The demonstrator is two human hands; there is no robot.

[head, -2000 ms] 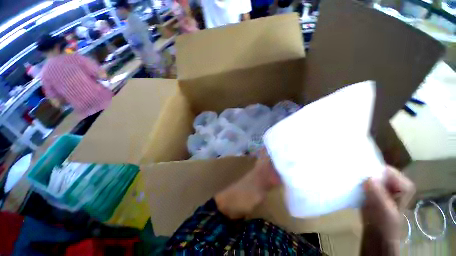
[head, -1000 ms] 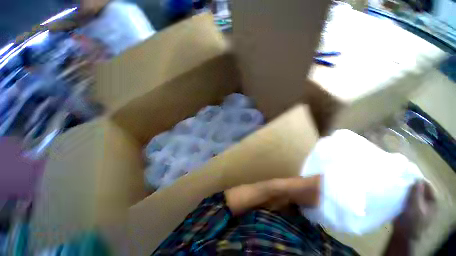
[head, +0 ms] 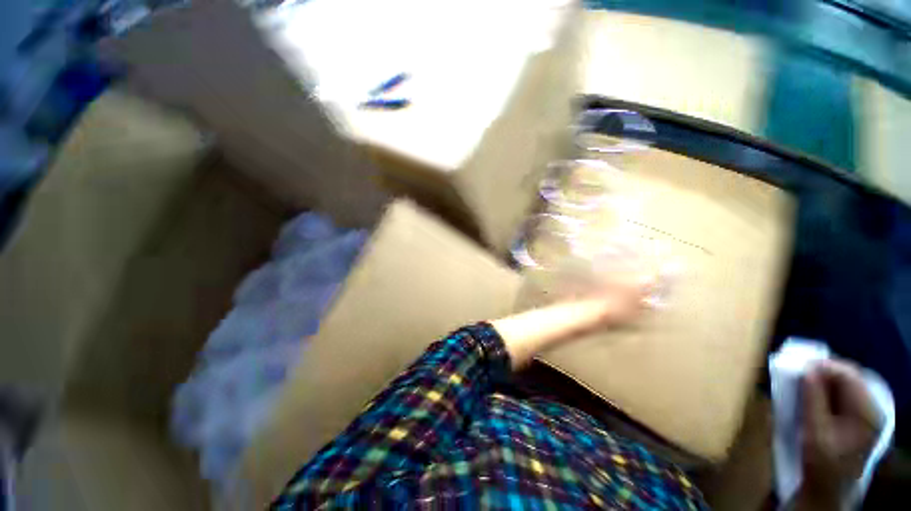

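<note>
My left hand (head: 621, 297) is stretched over the flat cardboard surface (head: 699, 369), beside a faint shiny glint. It is blurred, and whether it grips a clear shade cannot be told. Several clear round shades (head: 579, 180) show as shiny rims along the left side of the cardboard surface. My right hand (head: 839, 414), at the lower right, holds a bunched white protective bag (head: 794, 369). Bagged shades (head: 260, 329) lie as cloudy round bundles in the large open carton (head: 400, 289) at the left.
A closed carton with a pale top (head: 469, 60) stands behind the work, with dark blue-handled cutters (head: 388, 95) on it. A green surface (head: 814, 110) and pale cardboard lie at the upper right. Open carton flaps rise at the left.
The view has swung right. The white bag, earlier spread between both hands, is now bunched in my right hand. My left hand has left it and reaches over the cardboard surface.
</note>
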